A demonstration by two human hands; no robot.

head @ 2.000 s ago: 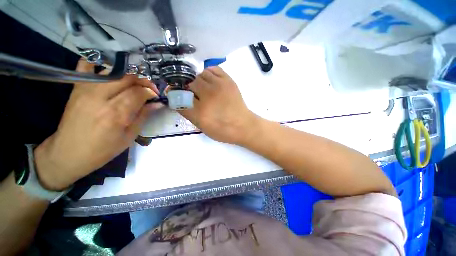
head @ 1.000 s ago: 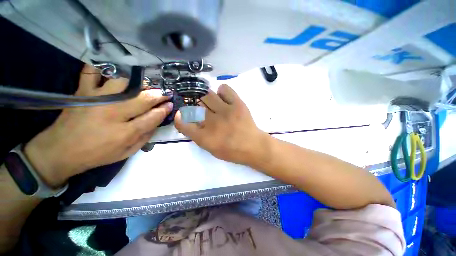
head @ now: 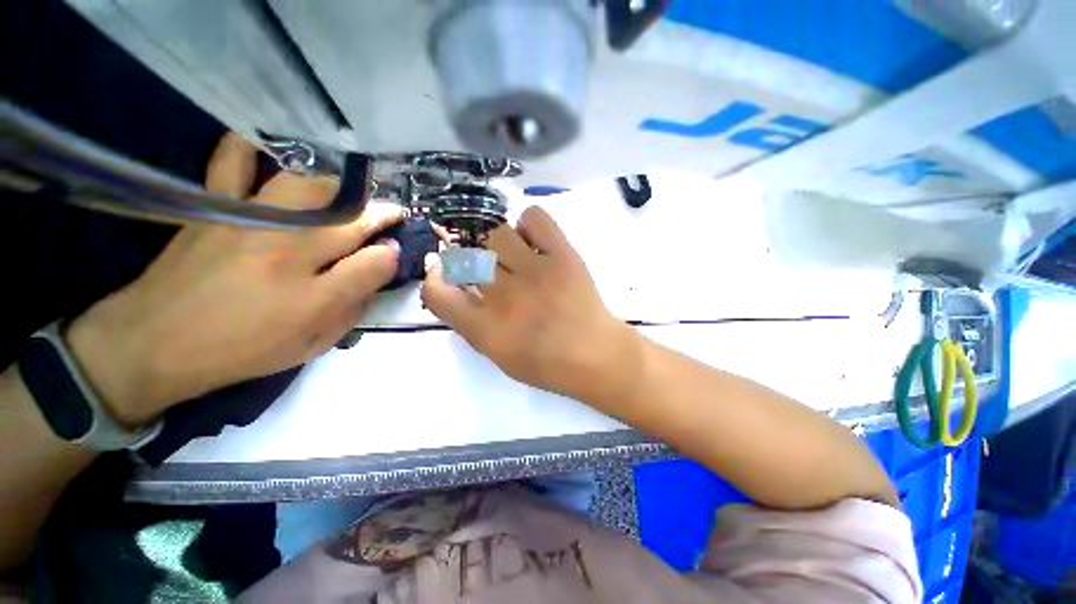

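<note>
My left hand [head: 260,277] lies over the black garment [head: 266,407] at the left of the machine bed, its fingertips on a small dark fold [head: 411,250] of the cloth. My right hand [head: 531,295] is just right of that fold, with thumb and finger close to the cloth edge; the pale knob partly hides the fingertips. The thread tension assembly [head: 470,218] with its pale knob [head: 468,266] hangs in front of the fingers. The needle area is hidden behind it and the hands.
The white "Jack" machine head [head: 732,124] spans the top. A black looped item [head: 634,191] lies on the bed. Green and yellow scissors [head: 938,395] hang at the right above a blue crate [head: 944,519]. A measuring tape edge [head: 389,472] runs along the table front.
The view has shifted, showing more of the machine head. More of the dark fold shows between my fingertips. Both hands stay close together by the tension assembly.
</note>
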